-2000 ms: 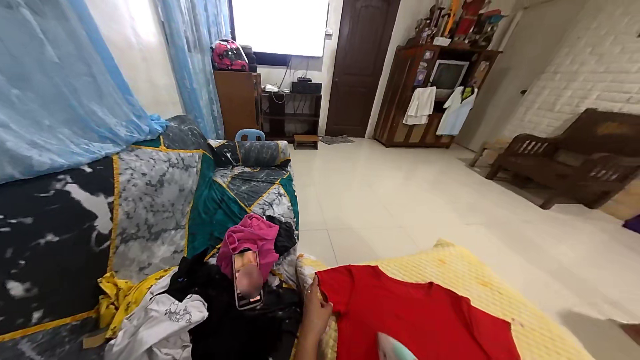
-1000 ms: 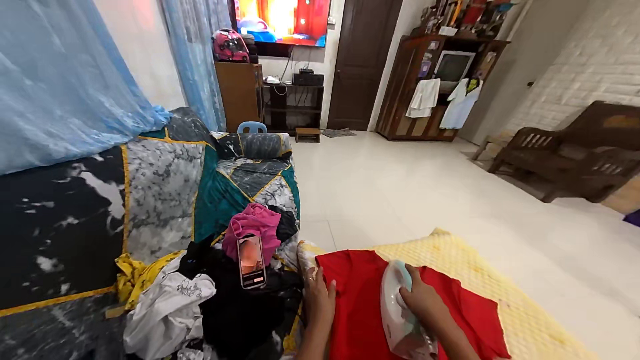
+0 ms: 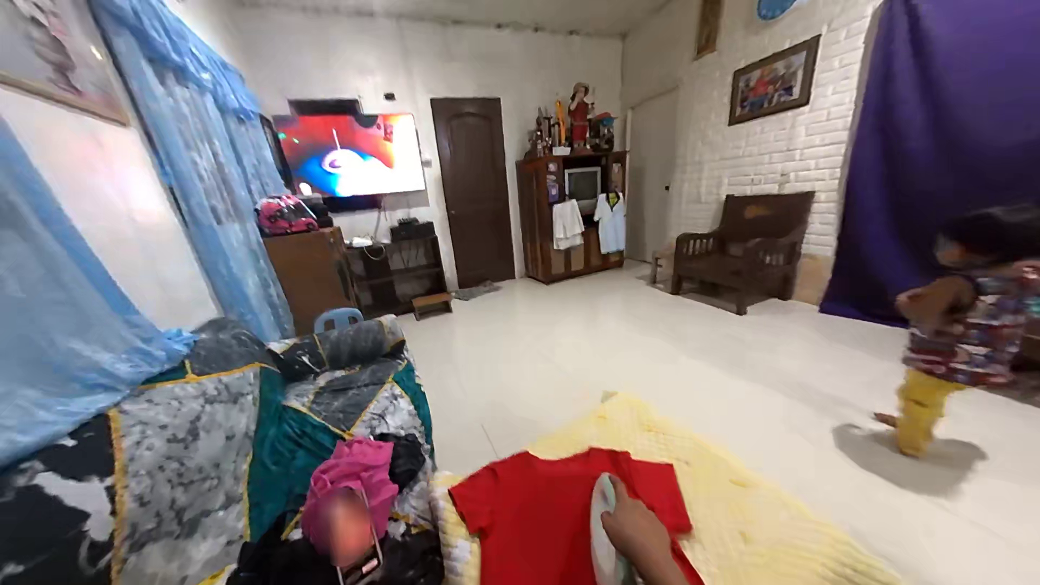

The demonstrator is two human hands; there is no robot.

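A red T-shirt (image 3: 536,508) lies spread on a yellow quilted cloth (image 3: 731,504) at the bottom centre. On the shirt's right part rests a clothes iron (image 3: 603,528), pale white and green. My right hand (image 3: 634,524) is closed around its handle, the forearm running out at the bottom edge. My left hand is out of view. Left of the cloth, on the patterned sofa, a phone (image 3: 357,536) leans on a pink garment (image 3: 361,467) among dark clothes.
The sofa (image 3: 187,439) fills the lower left. At the right a person (image 3: 967,325) in yellow trousers stands on the tiled floor near a purple curtain (image 3: 934,146). A wooden armchair (image 3: 739,252), a cabinet (image 3: 536,219) and a small step stool (image 3: 431,303) stand farther back.
The view has swung up and to the right, bringing in a person. My left hand, on the shirt's left side one second ago, has left the view. The iron remains in my right hand.
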